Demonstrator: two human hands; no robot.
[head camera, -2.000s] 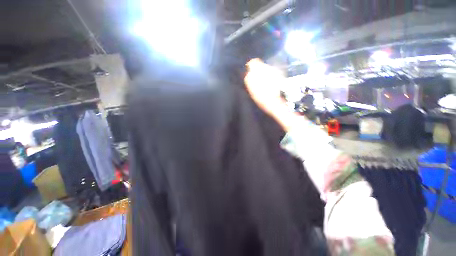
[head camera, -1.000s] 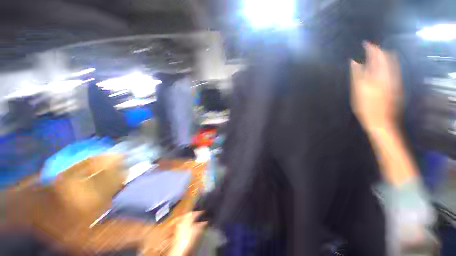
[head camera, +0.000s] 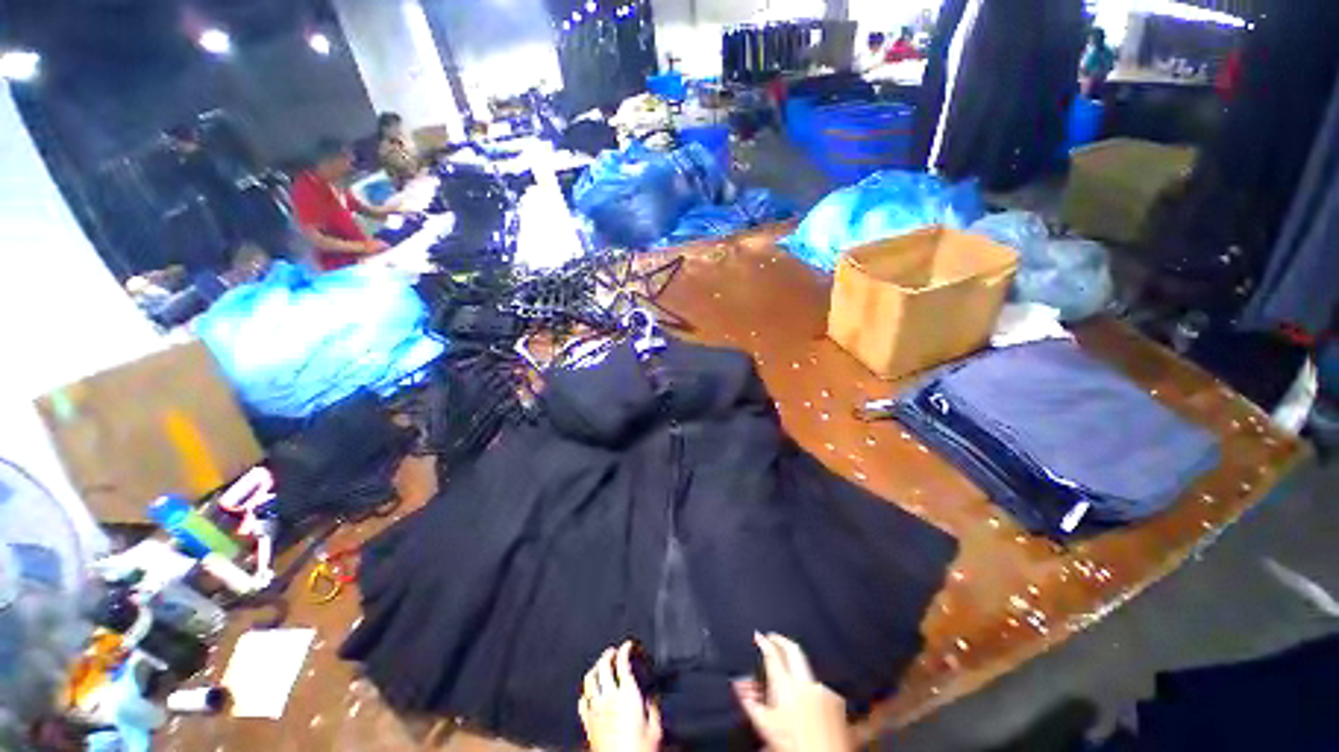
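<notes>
A black jacket (head camera: 558, 507) lies spread on the brown tabletop, its collar and hanger hook pointing away from me and its hem toward me. My left hand (head camera: 621, 702) is at the near hem, just left of the centre opening, fingers curled on the cloth. My right hand (head camera: 793, 702) is at the hem to the right, its fingers on the cloth. Both hands are cut off by the bottom edge. Whether the fingers grip the cloth is hard to tell.
Folded grey-blue garments (head camera: 1079, 426) and an open carton (head camera: 918, 306) are at the right. Tangled black hangers (head camera: 565, 294) lie beyond the collar. Orange-handled scissors (head camera: 332, 575), white paper (head camera: 270, 671) and small clutter are at the left. A person in red (head camera: 326, 213) is beyond.
The dark garment held up in front of me now lies flat on the table. My raised right hand has come down to its hem, and my left hand is beside it. The view has turned down to the table.
</notes>
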